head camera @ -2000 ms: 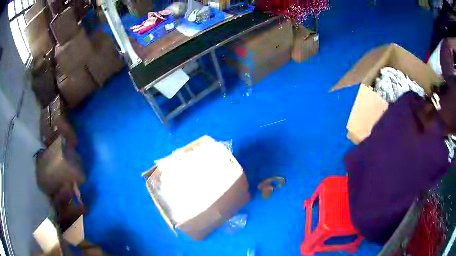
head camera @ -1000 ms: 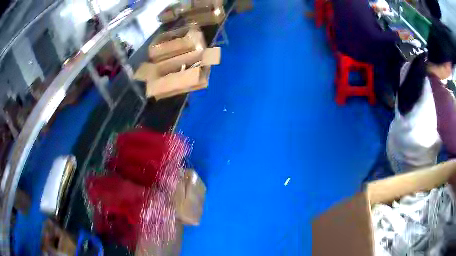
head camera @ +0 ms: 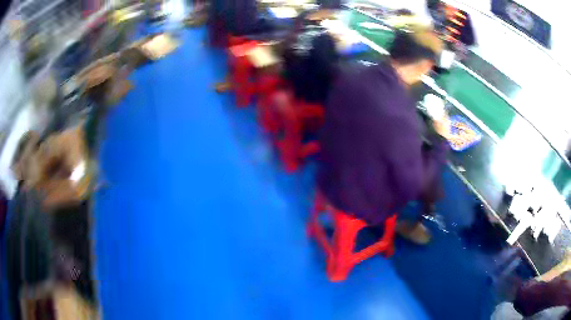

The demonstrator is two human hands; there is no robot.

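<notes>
Neither of my hands is in the picture. The frame is blurred. Nearest in front is a red plastic stool [head camera: 344,247] with a person in a purple top [head camera: 372,140] sitting on it, facing the bench on the right. White parts [head camera: 535,212] lie in a heap on the black bench ledge [head camera: 479,172] at the right. A blue tray [head camera: 462,133] with small orange-brown pieces is on the ledge by the seated person's hand.
Blue floor [head camera: 169,187] runs up the middle. More red stools [head camera: 291,131] and seated people are farther along. A green conveyor belt [head camera: 476,97] runs behind the ledge. Cartons [head camera: 62,159] line the left. A forearm and maroon clothing [head camera: 545,294] show at the bottom right.
The view has swung right, from the cartons and red heap to the bench row. The open carton of white parts has left the picture; the seated person in purple now appears nearer.
</notes>
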